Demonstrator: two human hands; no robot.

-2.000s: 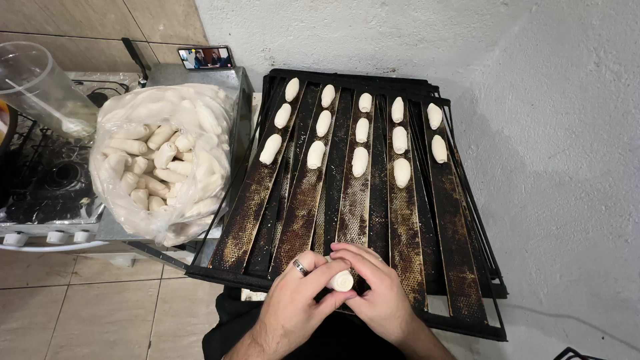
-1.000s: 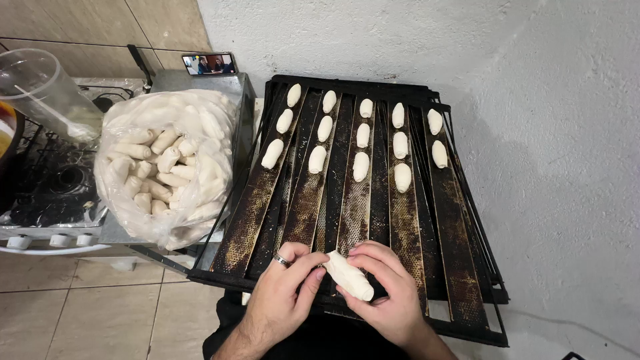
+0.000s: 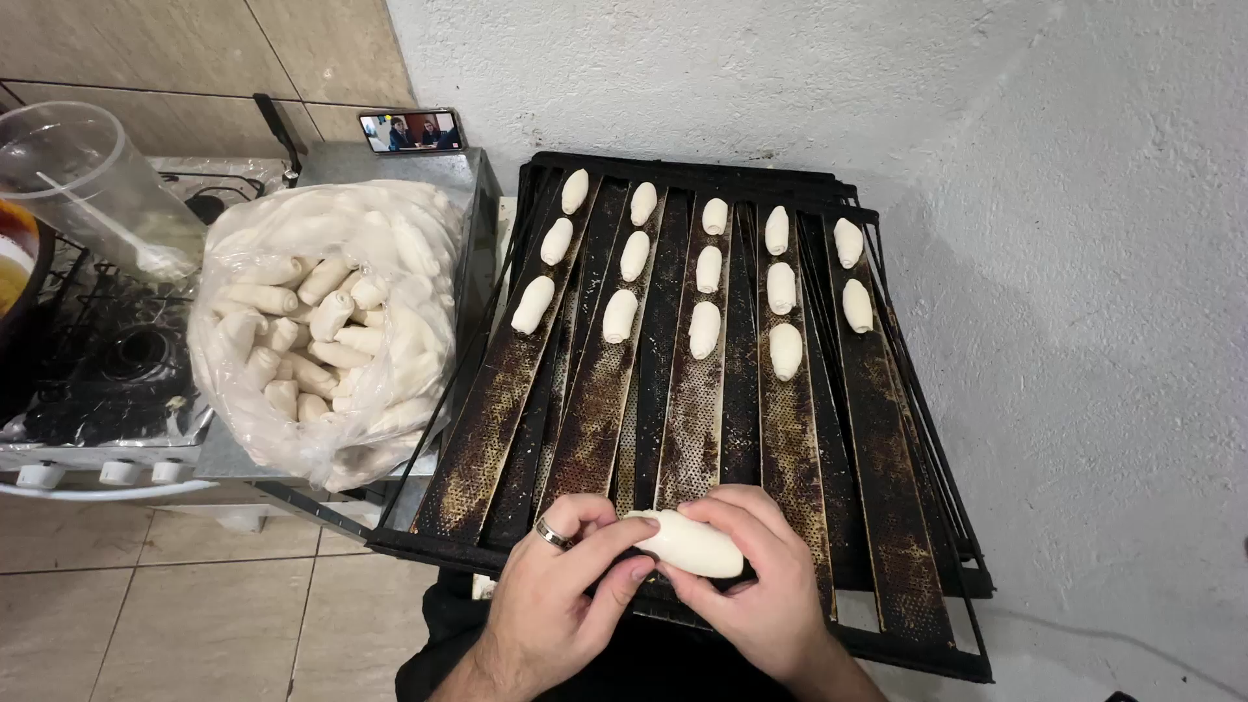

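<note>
Over the near edge of a dark perforated metal baking tray [image 3: 692, 468], both of my hands hold one white rolled dough piece [image 3: 694, 546]. My left hand [image 3: 570, 575] wears a ring and pinches the roll's left end between thumb and fingers. My right hand [image 3: 756, 575] grips its right part, thumb below and fingers above. Several dough rolls, such as this one [image 3: 704, 330], lie in lengthwise rows on the far half of the tray's channels. More rolls [image 3: 312, 331] fill an open clear plastic bag [image 3: 400, 322] left of the tray.
A phone [image 3: 411, 131] with a lit screen leans at the back of a metal surface [image 3: 322, 168]. A gas stove [image 3: 127, 390] stands at left, with a clear plastic jug [image 3: 88, 185] holding a white utensil, and part of a pan [image 3: 19, 255]. Rough walls border the tray behind and at right.
Two seconds ago the roll's spiral end faced the camera between my hands; now the roll lies crosswise, its side showing. Since one second ago it has tilted nearer to level. The rolls on the tray have not moved.
</note>
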